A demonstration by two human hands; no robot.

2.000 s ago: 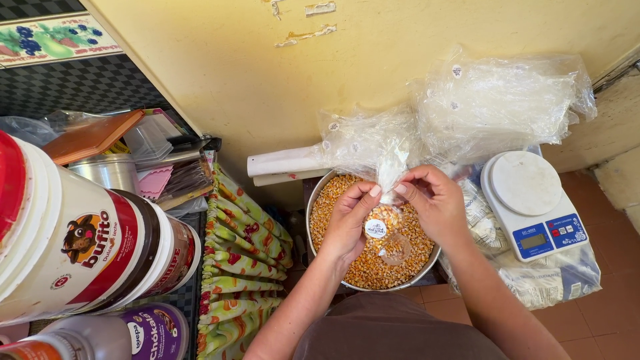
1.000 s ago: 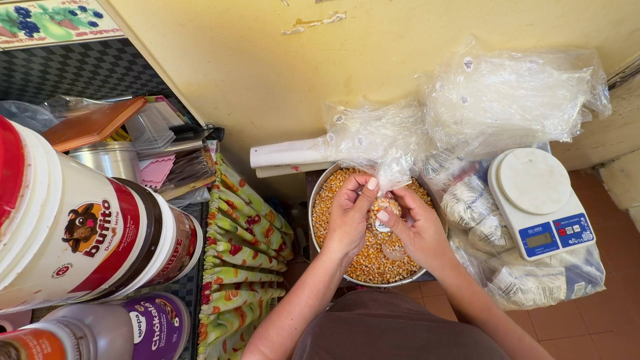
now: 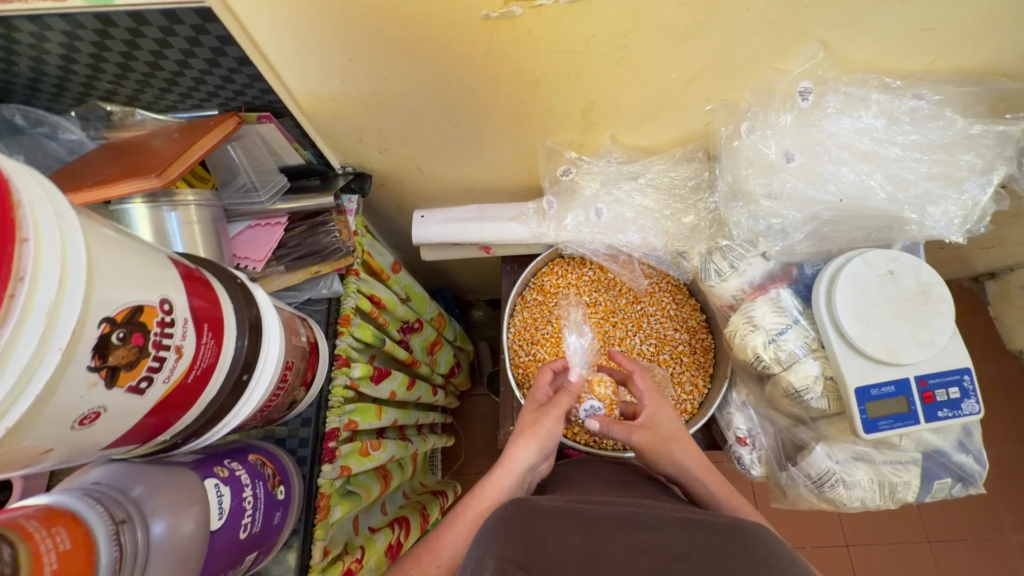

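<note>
A small clear plastic bag of corn kernels [image 3: 602, 394] with a round white sticker is held over a round metal basin [image 3: 718, 400] of loose corn kernels [image 3: 632, 308]. My left hand [image 3: 544, 420] pinches the bag's gathered neck, whose loose end stands up above the fingers. Around the filled lower part are the fingers of my right hand [image 3: 652, 420]. Behind the basin's rim lies a pile of clear plastic bags [image 3: 632, 200], some with round stickers, partly over the kernels.
Right of the basin, a white digital kitchen scale [image 3: 894, 320] rests on a large plastic bag of packages [image 3: 860, 472]. More clear bags [image 3: 872, 160] lie against the wall. A white roll [image 3: 476, 224] lies behind. At left are plastic buckets [image 3: 152, 336], a purple-labelled jar [image 3: 248, 508] and a patterned curtain [image 3: 384, 400].
Both hands have moved down, toward my body, with the small bag. The bag's neck now stands up from my left fingers, and the filled part shows between the hands.
</note>
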